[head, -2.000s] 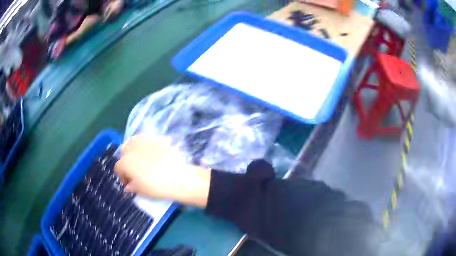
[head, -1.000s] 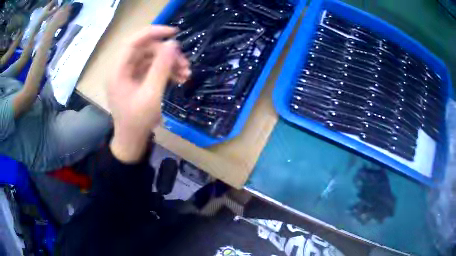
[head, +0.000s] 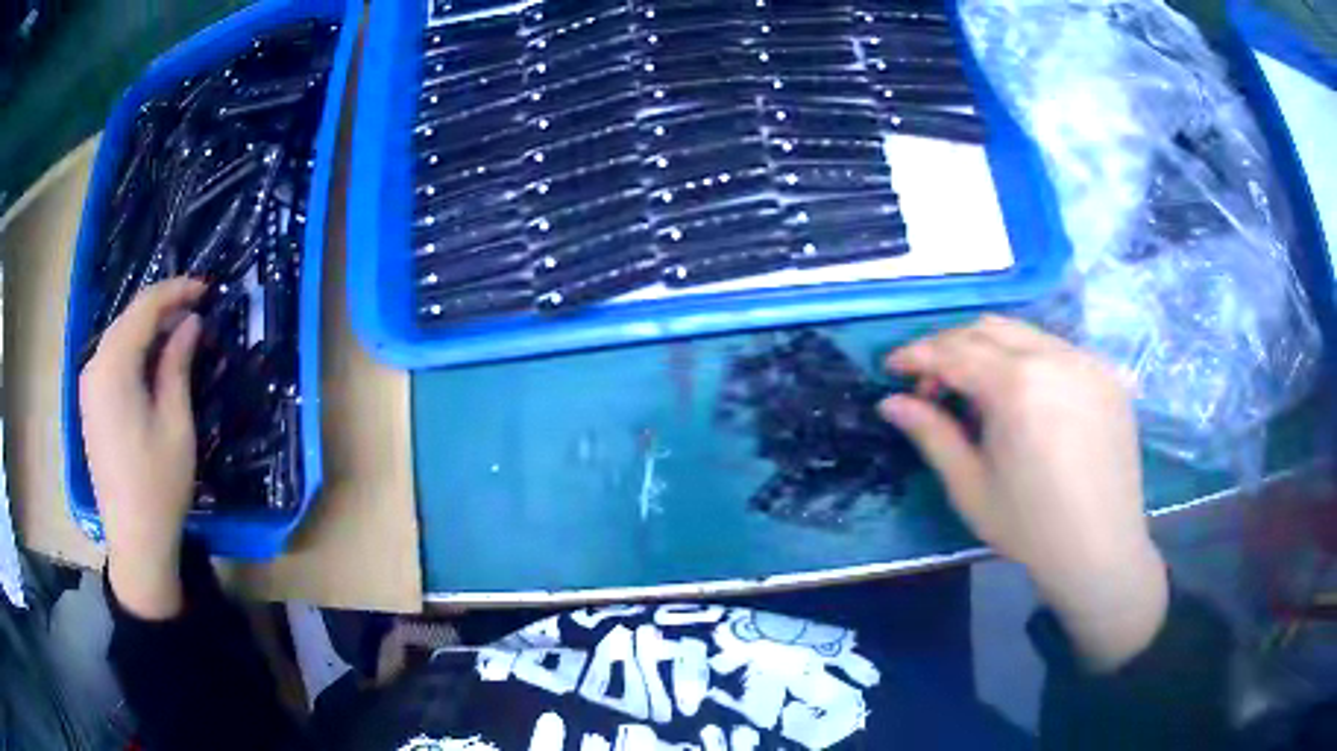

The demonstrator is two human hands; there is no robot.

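My left hand point(head: 140, 426) is over the loose-parts tray point(head: 311, 279), fingers bent down at the jumbled black bars point(head: 220, 191); whether it grips one cannot be told. My right hand point(head: 1034, 455) is at the right edge of a loose heap of tiny black pieces point(head: 821, 426) on the green surface. Its thumb and forefinger are close together; any piece between them is too small to tell. The finished-parts tray point(head: 704, 320) stands behind the heap, with black bars point(head: 601, 162) in neat columns and white liner point(head: 953, 213) showing at its right.
A crinkled clear plastic bag point(head: 1173, 220) lies right of the finished-parts tray. Another blue tray point(head: 1276, 52) shows at the far right edge. Tan cardboard point(head: 367, 499) lies under the left tray. The bench's front edge point(head: 704, 591) runs in front of my body.
The view has shifted so both trays and the heap lie in front. My left hand has come down into the loose-parts tray. My right hand has come into view at the heap.
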